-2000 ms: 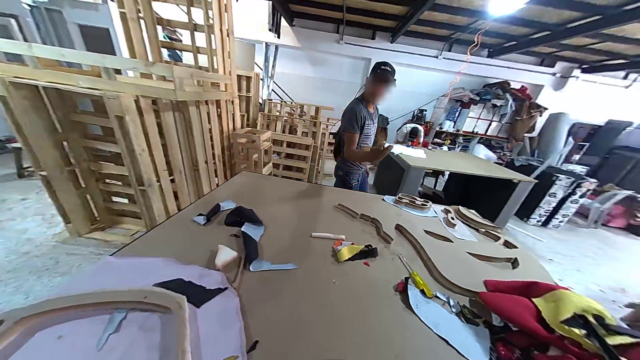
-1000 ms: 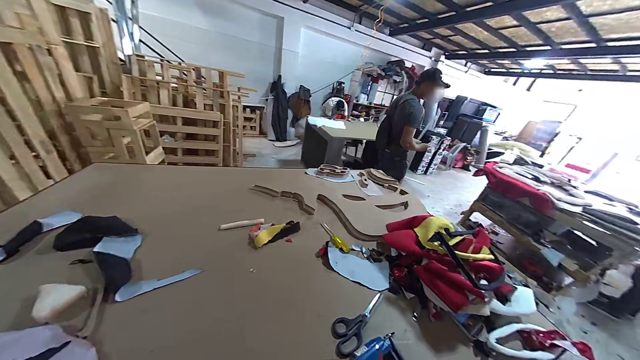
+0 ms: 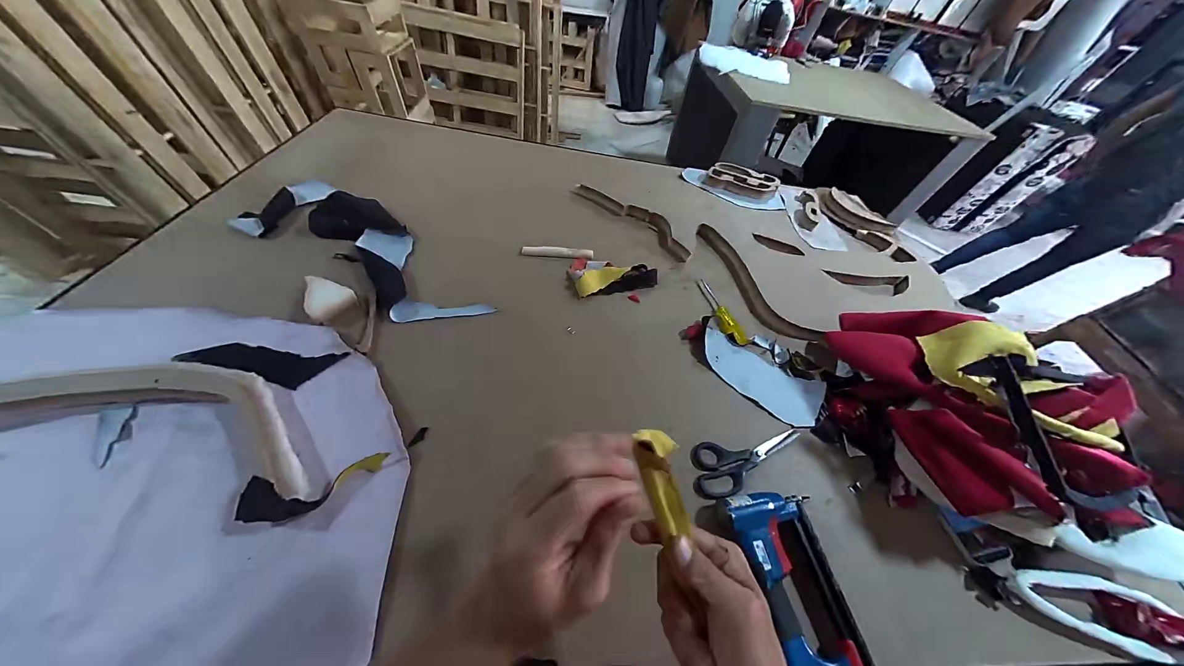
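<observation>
My right hand (image 3: 708, 592) is closed on a small narrow piece wrapped in yellow fabric (image 3: 664, 495), held upright above the tabletop. Blurred by motion, my left hand (image 3: 573, 527) is beside it, fingers curled near the piece; whether it grips anything is unclear. Just right of the hands lie black-handled scissors (image 3: 726, 467) and a blue staple gun (image 3: 772, 555). A yellow-handled screwdriver (image 3: 726, 319) rests farther back, by a pale fabric piece (image 3: 763, 375). Beyond the hands are a short pale stick (image 3: 557, 252) and yellow, black and red fabric scraps (image 3: 606, 279).
Red and yellow fabric (image 3: 953, 407) is heaped on the right. At left, a foam-covered curved frame (image 3: 129, 379) lies on a white sheet (image 3: 185, 555). Curved wooden pieces (image 3: 749, 287) lie farther back. Wooden frames (image 3: 462, 55) stand behind the table (image 3: 444, 370). A person (image 3: 1091, 194) is at the right.
My two hands have come into view, the right one holding the yellow-wrapped piece. The person beyond the table has moved to the right. The view has tilted down.
</observation>
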